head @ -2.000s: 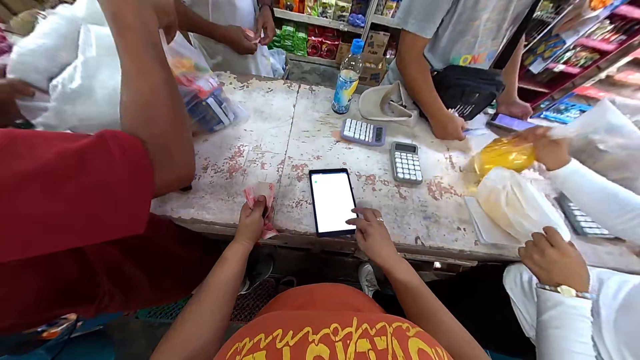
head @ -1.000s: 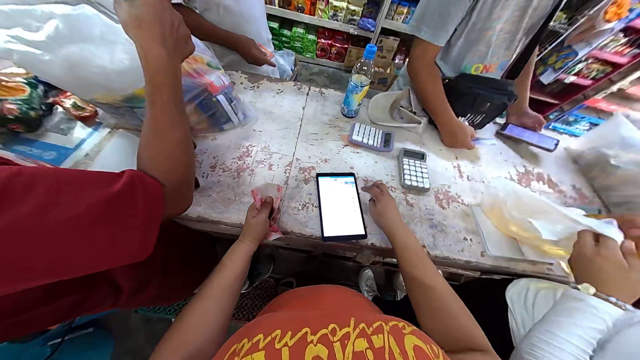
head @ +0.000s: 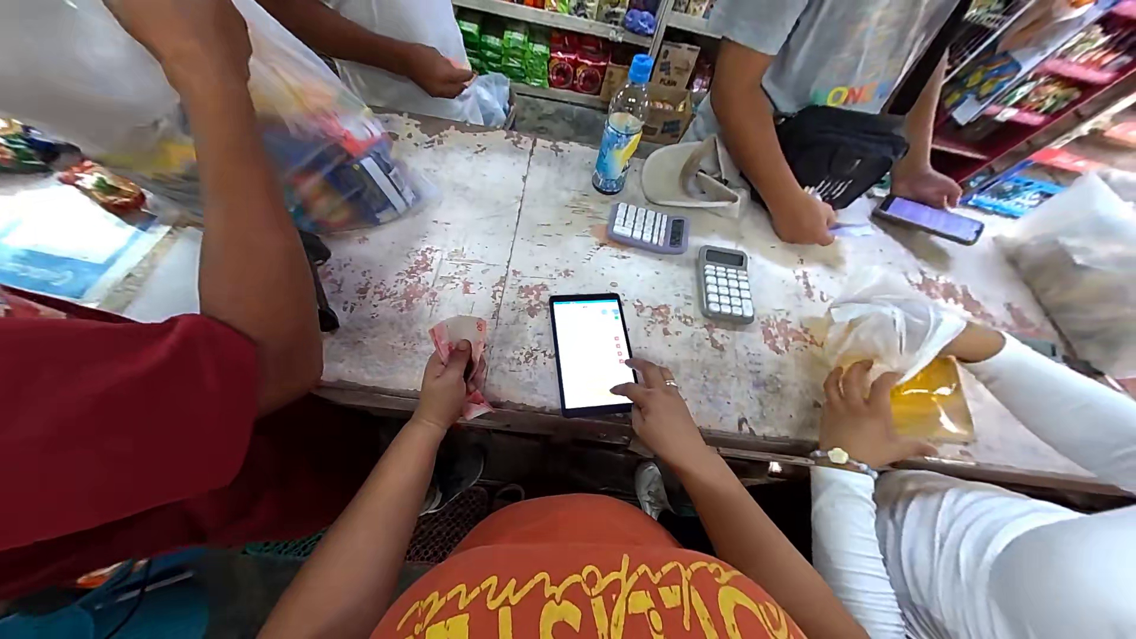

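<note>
Pinched in my left hand (head: 453, 382) near the counter's front edge are folded reddish paper banknotes (head: 461, 333). A tablet (head: 592, 355) with a lit white screen lies flat on the worn, white-painted wooden counter (head: 470, 240), right of that hand. My right hand (head: 655, 399) is at the tablet's lower right, its fingertips over the screen's edge; it grips nothing. Farther back lie a purple-edged calculator (head: 648, 227) and a grey calculator (head: 726, 284).
A water bottle (head: 619, 133) stands behind the calculators beside a beige cap (head: 692, 176). At right, a co-worker handles a clear bag of yellow liquid (head: 932, 404). A person in red lifts a filled plastic bag (head: 328, 169) at left. Across the counter, a person holds a phone (head: 928, 219).
My right hand has moved from beside the tablet back over its lower right. The co-worker's hands at right have shifted onto the yellow bag. The filled bag at left has moved.
</note>
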